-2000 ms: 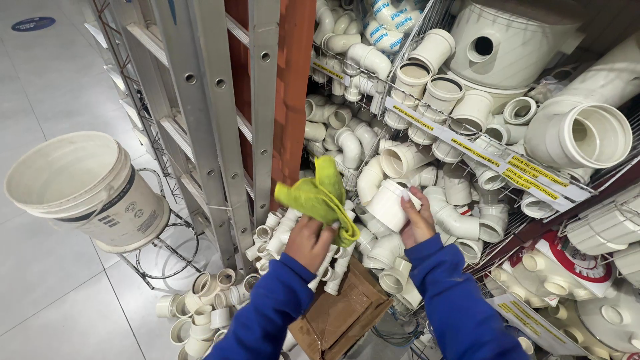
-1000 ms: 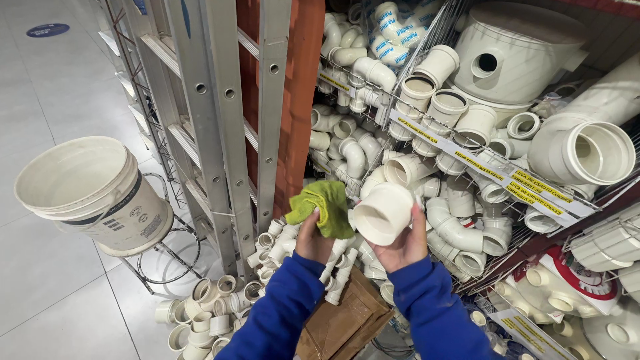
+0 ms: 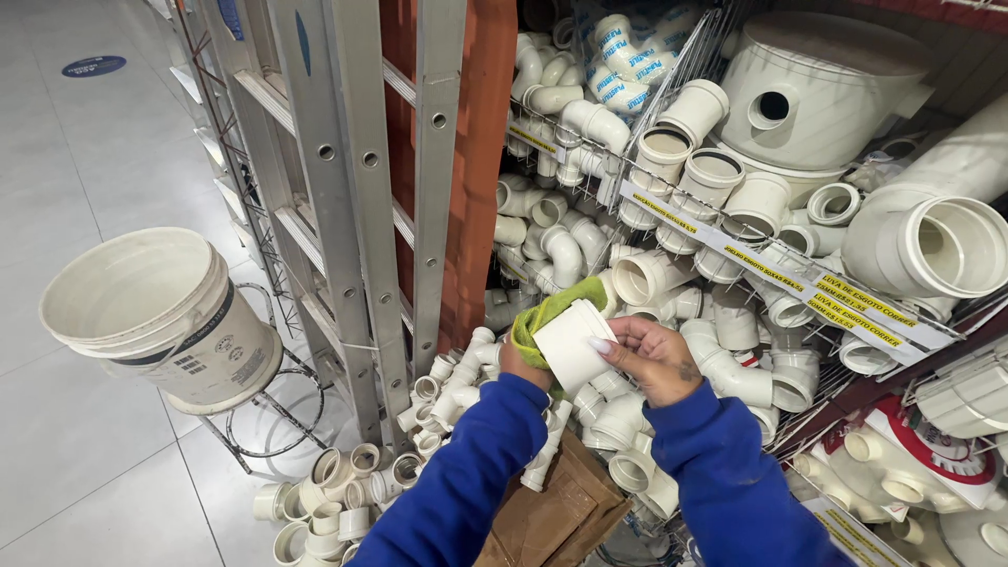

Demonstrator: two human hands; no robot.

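Observation:
A white PVC pipe fitting (image 3: 573,346) is held between my two hands, in front of the wire shelves. My right hand (image 3: 654,356) grips its right side, with the thumb on the outer wall. Around its left side and behind it lies a green cloth (image 3: 543,319), held in my left hand (image 3: 524,364), whose fingers are mostly hidden by the cloth and the fitting. More white elbows and couplings (image 3: 736,315) fill the shelf just beyond my hands.
An aluminium ladder (image 3: 358,197) stands left of the shelves. Farther left, a white plastic bucket (image 3: 236,354) rests on a metal stand (image 3: 276,409). Small fittings (image 3: 323,504) are piled on the floor beside a cardboard box (image 3: 543,512). Wire shelf baskets (image 3: 583,185) carry price labels.
The cloth was apart from the fitting, in my left hand; now it lies against the fitting's side. The fitting has been turned, and my hands have come together.

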